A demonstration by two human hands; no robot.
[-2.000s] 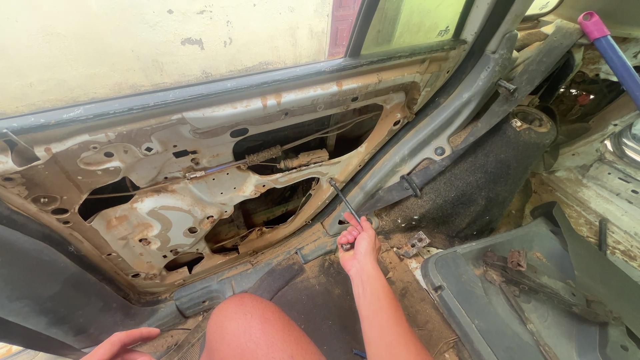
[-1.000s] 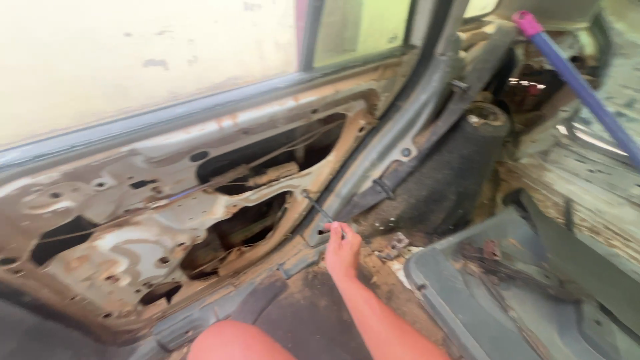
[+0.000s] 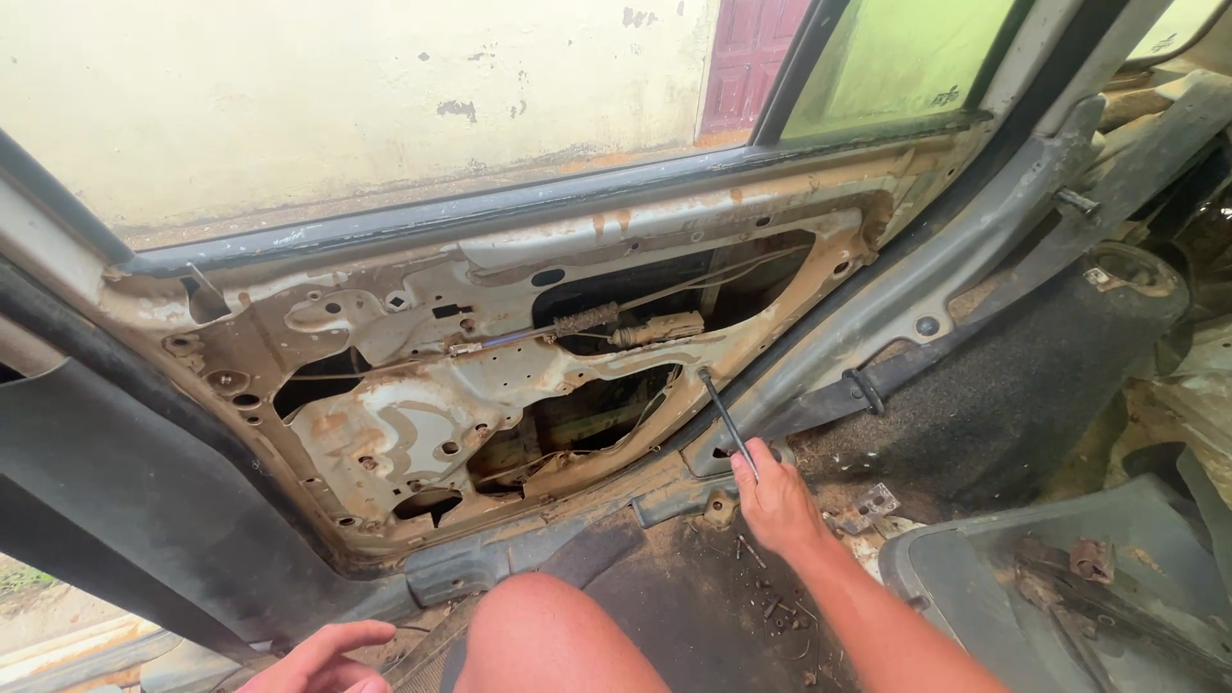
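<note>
My right hand [image 3: 773, 498] grips the near end of a dark metal rod-like tool [image 3: 729, 420]. The tool's far end meets the rear inner edge of a car door's bare metal inner panel [image 3: 539, 385], to the right of the lower large opening. My left hand [image 3: 332, 662] is low at the bottom edge beside my knee, partly cut off, with its fingers apart and nothing seen in it. A door cable with a spring-like sleeve [image 3: 587, 318] runs across the upper opening.
Loose screws [image 3: 780, 616] lie on the dirty car floor. A metal bracket [image 3: 871, 508] rests by the sill. At the lower right lies a grey plastic trim panel [image 3: 972, 568] with rusty parts on it. A seat belt [image 3: 924, 356] crosses the carpeted wheel arch [image 3: 1011, 414].
The view swung away and back. My right hand stays on the tool, with its far end still at the door panel's rear edge.
</note>
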